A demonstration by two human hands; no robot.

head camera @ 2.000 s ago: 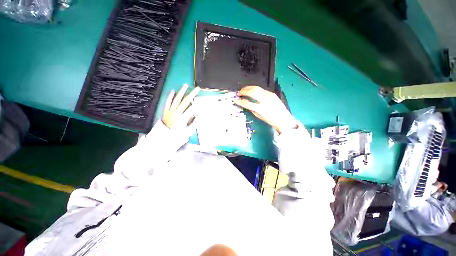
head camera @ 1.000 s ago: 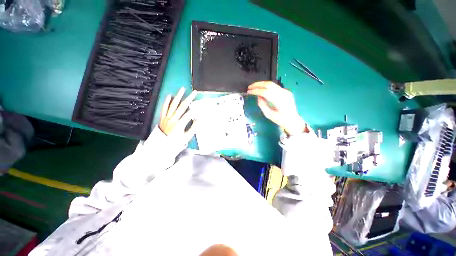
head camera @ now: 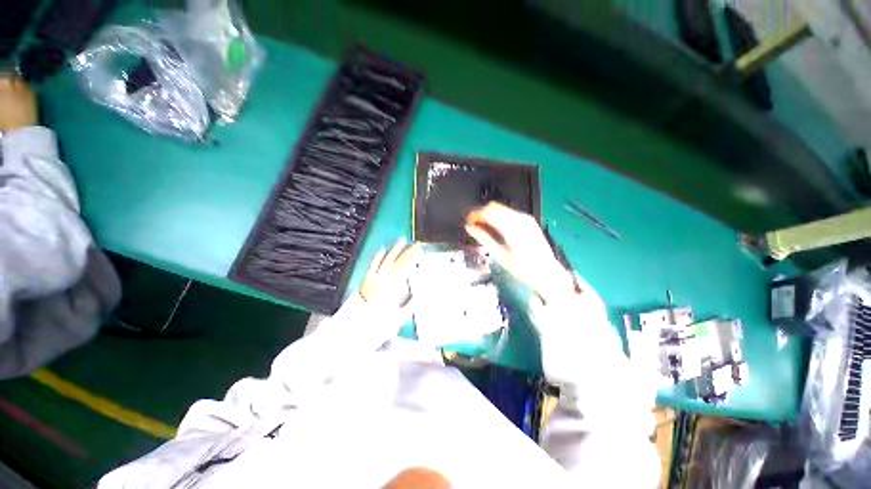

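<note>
The pale, overexposed assembly fixture (head camera: 451, 306) lies at the bench edge in front of me. My left hand (head camera: 390, 277) rests on its left edge with fingers apart. My right hand (head camera: 511, 239) is over the lower right of the small black parts tray (head camera: 447, 212), just beyond the fixture. Its fingertips are drawn together; whether they hold a small part cannot be seen. The tray has small silver parts (head camera: 438, 172) at its upper left and a dark heap of small black parts (head camera: 490, 187) on its right, partly hidden by the hand.
A long tray of thin black rods (head camera: 329, 191) lies to the left. Tweezers (head camera: 592, 219) lie right of the small tray. A second metal fixture (head camera: 690, 351) stands farther right. Clear plastic bags (head camera: 153, 86) lie far left. A person's grey sleeve (head camera: 48, 248) is at the left edge.
The view has shifted, so the bench things appear lower and further right. My right hand has moved from the small tray's near edge to over its inside. My left hand stays at the fixture.
</note>
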